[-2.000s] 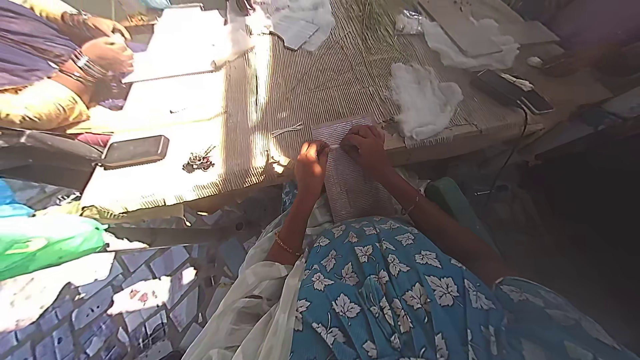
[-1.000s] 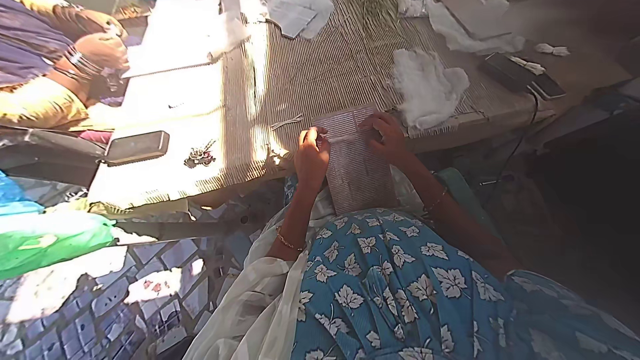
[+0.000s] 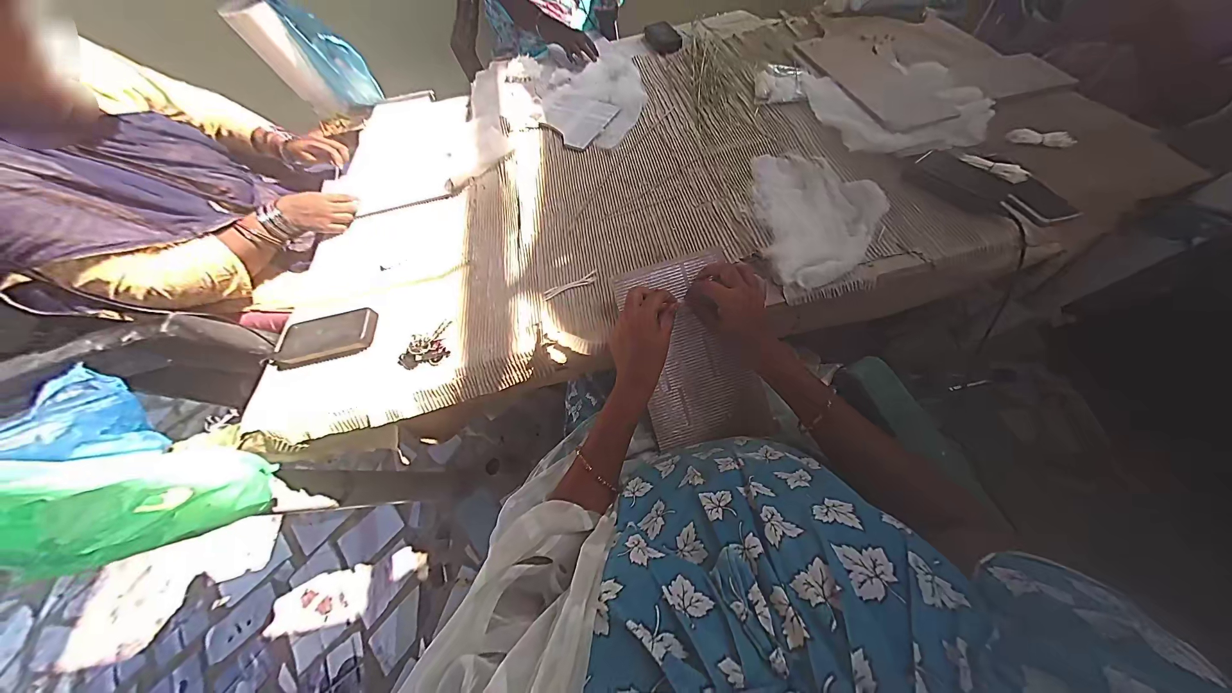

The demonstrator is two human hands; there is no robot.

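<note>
A rectangular, finely ridged board (image 3: 695,395) lies half on the table's near edge and half against my lap. My left hand (image 3: 643,337) is at its upper left part, fingertips pinched together near the ridges. Close beside it, my right hand (image 3: 733,303) rests on the upper right part with curled fingers. Something small and pale shows between the fingertips, too small to name. A tuft of white cotton-like fibre (image 3: 816,219) lies just beyond my right hand. Thin white sticks or rolls (image 3: 571,285) lie left of the board.
On the ribbed table cover (image 3: 616,212) are a dark case (image 3: 325,338), a bunch of keys (image 3: 424,346), more white fibre (image 3: 602,96), dry grass stalks (image 3: 717,72), flat boards (image 3: 876,82) and a black device with a cable (image 3: 991,185). A co-worker's hands (image 3: 322,188) are at the left.
My two hands have come closer together over the board than one second ago, when they were apart at its two sides.
</note>
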